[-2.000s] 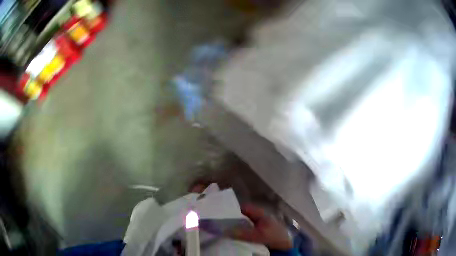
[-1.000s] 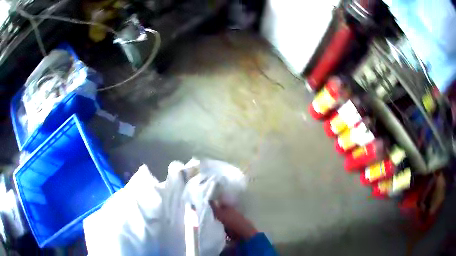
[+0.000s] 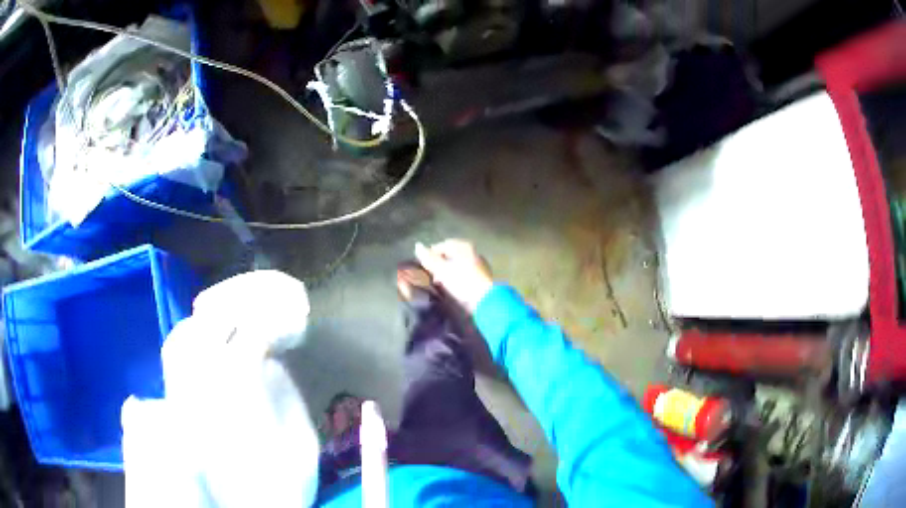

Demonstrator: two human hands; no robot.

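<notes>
A white garment (image 3: 238,397) hangs bunched at the lower left, beside the blue crates. My right hand (image 3: 457,270) reaches forward over the floor near the middle, in a blue sleeve, apart from the garment. Its fingers are drawn together; whether they pinch something small cannot be told. My left hand is not visible; the white cloth covers the area at the lower left.
An empty blue crate (image 3: 84,362) stands left, with another crate (image 3: 35,189) holding pale bags behind it. A looping cable (image 3: 298,224) crosses the floor. A white panel (image 3: 765,223), a red cylinder (image 3: 750,351) and red-yellow containers (image 3: 685,412) are right. My legs and feet are below.
The view has swung from the pale cloth to the crates and floor. My right hand was at the white garment and is now away from it, stretched forward; the garment sits further left.
</notes>
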